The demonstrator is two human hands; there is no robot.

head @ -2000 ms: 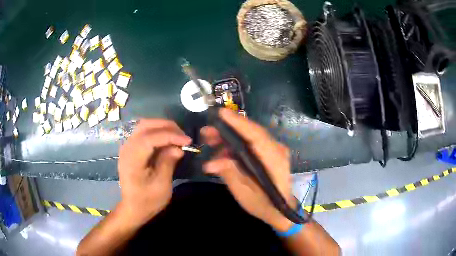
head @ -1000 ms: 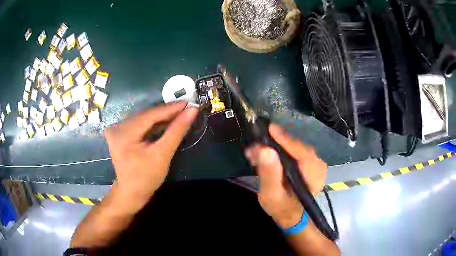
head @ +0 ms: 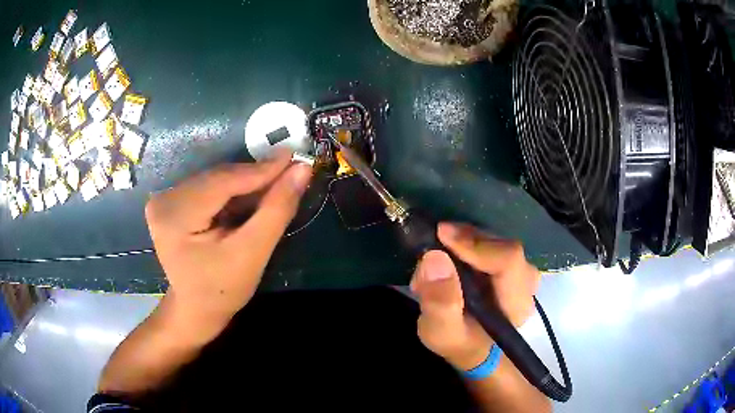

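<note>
The watch housing (head: 364, 121) lies open on the mat with its circuit board facing up. An orange flex cable (head: 345, 165) shows in its lower part, and the dark screen module (head: 359, 202) lies below. My left hand (head: 230, 214) pinches a small whitish piece (head: 303, 159), apparently a battery cell seen edge-on, at the housing's lower left. Fingers hide part of it. My right hand (head: 475, 286) holds the soldering iron (head: 431, 240) like a pen, its tip over the board. Whether it touches cannot be told. A thin curved wire shows below the left fingertips.
A white disc (head: 262, 129) lies just left of the housing. Loose battery cells (head: 80, 113) are spread at far left. A tip cleaner (head: 415, 50) is at the top, the fume fan (head: 624, 129) at right, and a stand tray (head: 720, 202) at the right edge.
My left hand has brought the small piece from near the bench edge up to the housing. The iron's tip has moved from right of the housing to over the board. The view has shifted.
</note>
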